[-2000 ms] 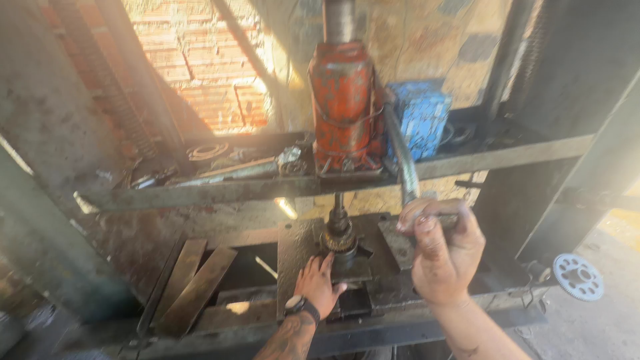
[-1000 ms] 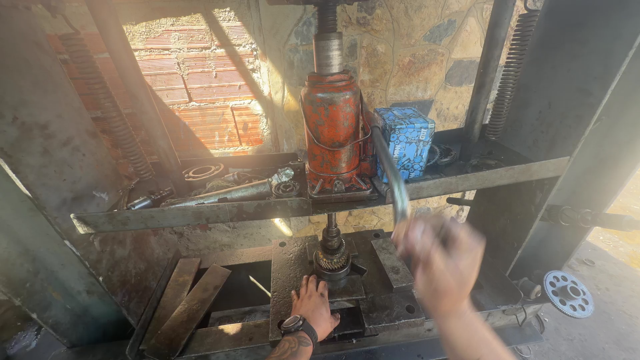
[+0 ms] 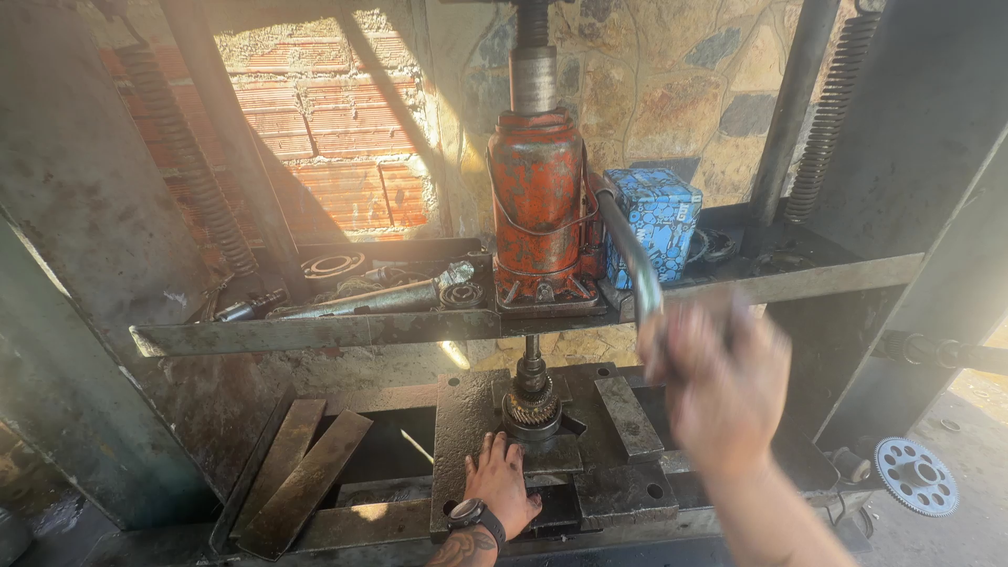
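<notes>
My right hand (image 3: pixel 717 370), blurred, is closed around the end of a curved metal pump handle (image 3: pixel 630 244). The handle runs up to the side of a red bottle jack (image 3: pixel 539 197), which stands on the shelf of a shop press. Below the jack, a metal shaft (image 3: pixel 533 370) stands upright with a helical gear (image 3: pixel 531 405) around it, over a steel press plate (image 3: pixel 465 417). My left hand (image 3: pixel 500 480), wearing a wristwatch (image 3: pixel 472 516), rests on the plate just in front of the gear, fingers spread, holding nothing.
A blue patterned box (image 3: pixel 657 224) sits right of the jack. Tools and rings lie on the shelf (image 3: pixel 315 337) at left. Two flat steel bars (image 3: pixel 307 484) lie at lower left, a steel block (image 3: pixel 628 417) right of the gear. A large perforated gear (image 3: pixel 917 476) is at lower right.
My right hand has stayed on the pump handle and shows motion blur. My left hand remains near the gear. The view has shifted since two seconds ago.
</notes>
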